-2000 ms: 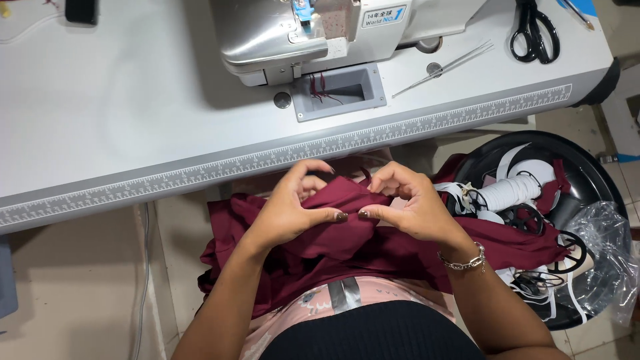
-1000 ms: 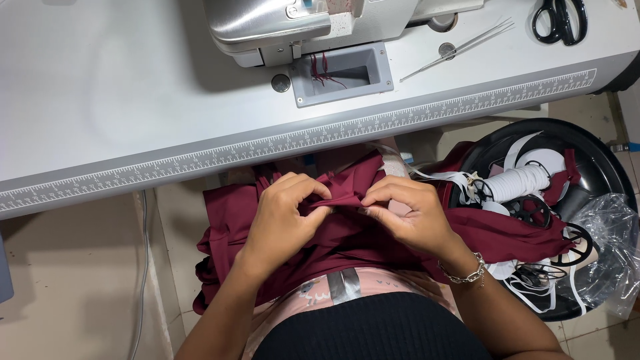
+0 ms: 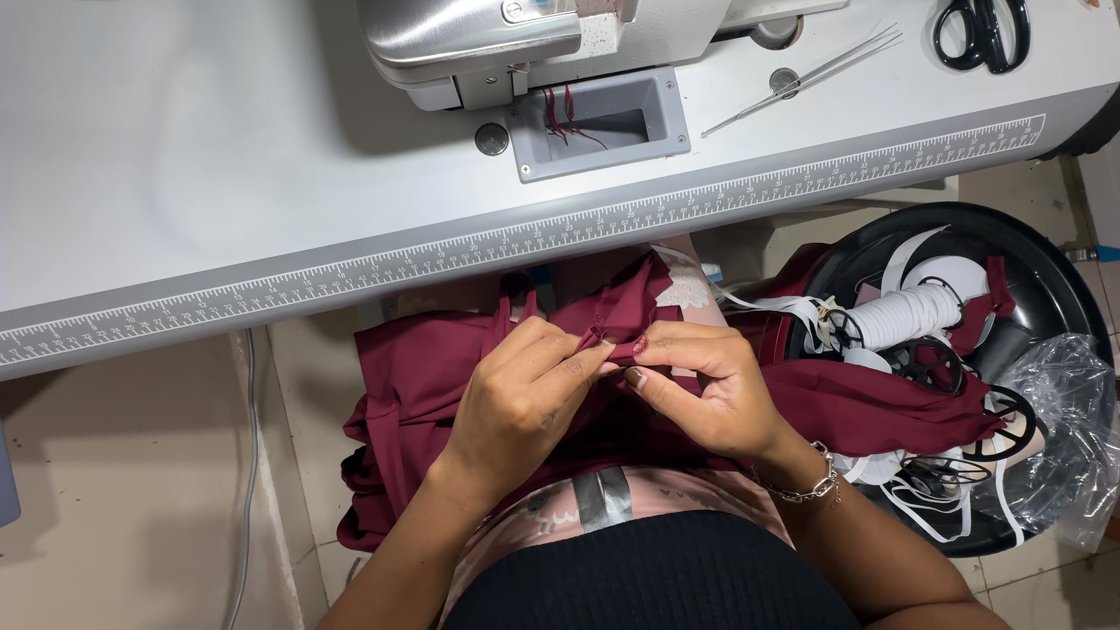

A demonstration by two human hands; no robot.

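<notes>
Maroon fabric (image 3: 420, 376) lies bunched across my lap, below the front edge of the table. My left hand (image 3: 525, 402) pinches a narrow folded edge of it between thumb and fingers. Close beside it, my right hand (image 3: 713, 385) grips the same edge, with a short piece of cloth stretched between the two hands. Reddish stitching or thread shows at the edge by the fingertips. One end of the fabric reaches right, over the rim of a black basin. Part of the cloth is hidden under my hands.
A sewing machine (image 3: 472, 44) stands on the white table (image 3: 175, 175), with thread scraps in the grey recessed tray (image 3: 604, 122). Metal tweezers (image 3: 801, 80) and black-handled scissors (image 3: 982, 35) lie to the right. The black basin (image 3: 1076, 297) holds white elastic rolls (image 3: 906, 317), black reels and clear plastic.
Two seconds ago my hands held a wider, flatter part of the maroon fabric; now they pinch a narrow edge, fingertips closer together. The view has shifted somewhat.
</notes>
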